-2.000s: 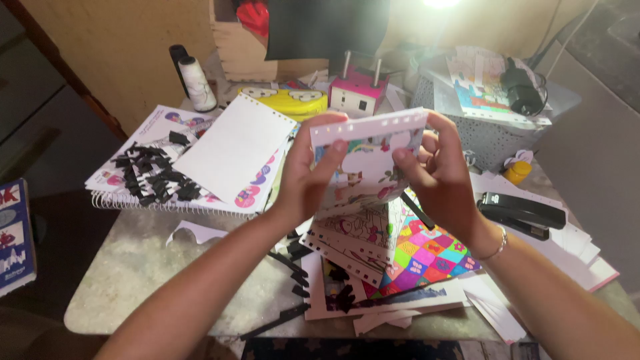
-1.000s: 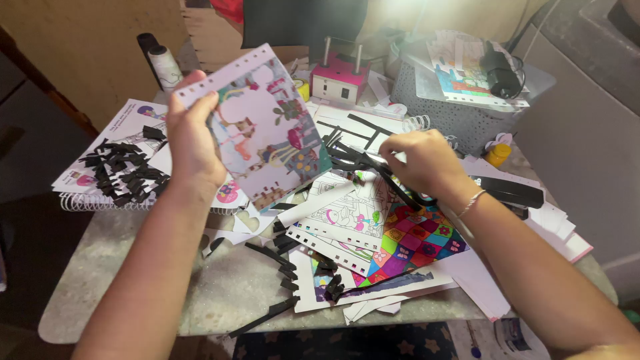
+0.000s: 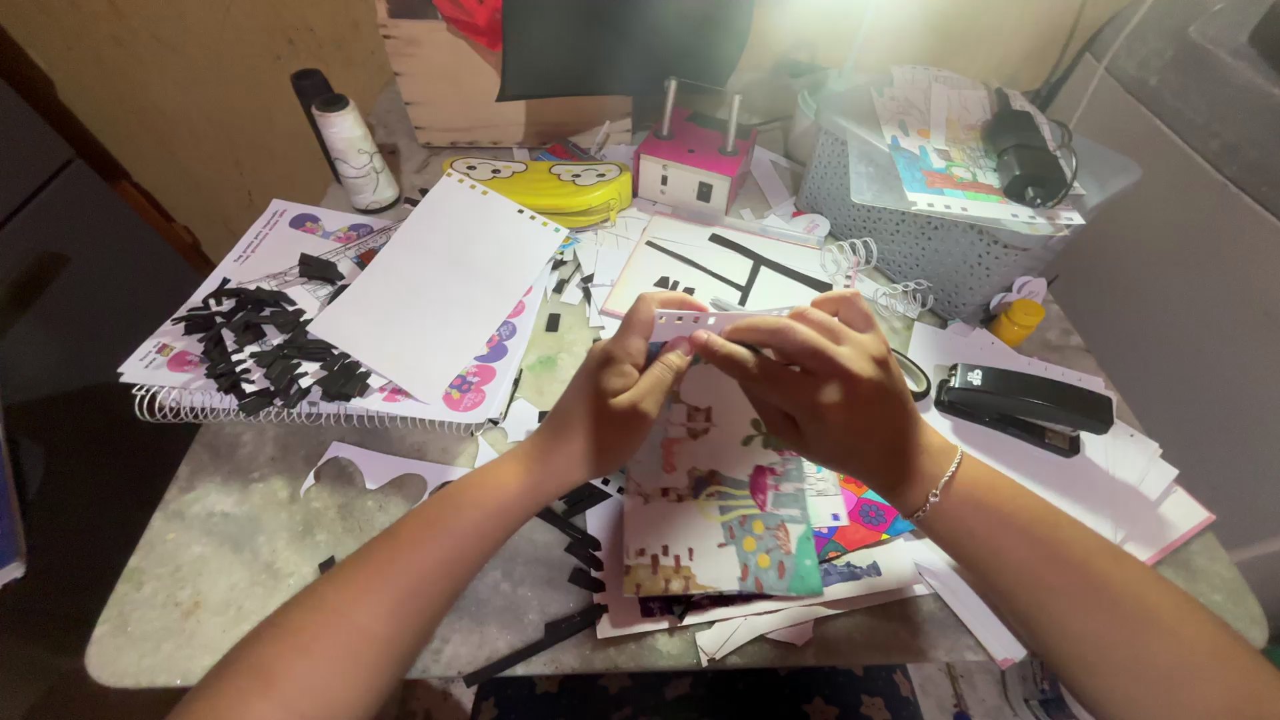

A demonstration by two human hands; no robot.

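My left hand [image 3: 625, 385] pinches the punched top edge of a coloured drawing sheet [image 3: 720, 500] between thumb and fingers. Beside it, my right hand [image 3: 825, 375] is bent over the same edge, with its fingertips near my left thumb. Dark scissors [image 3: 912, 375] show partly behind my right hand; its fingers hide whether it holds them. The sheet hangs over a bright patterned page [image 3: 865, 515] and other papers. Just behind my hands lies a white page with black strips [image 3: 740, 265].
A spiral notebook [image 3: 310, 408] bears a blank punched sheet [image 3: 440, 290] and black paper scraps [image 3: 270, 345]. A black stapler [image 3: 1025, 405] lies right, below a grey basket [image 3: 890, 240]. Behind stand a yellow pencil case [image 3: 540, 190], a pink-topped box [image 3: 695, 165] and a thread spool [image 3: 355, 155].
A second ago my left hand held the drawing up at the left and my right hand was at the scissors. The drawing is now lower and central, with both hands together at its top edge.
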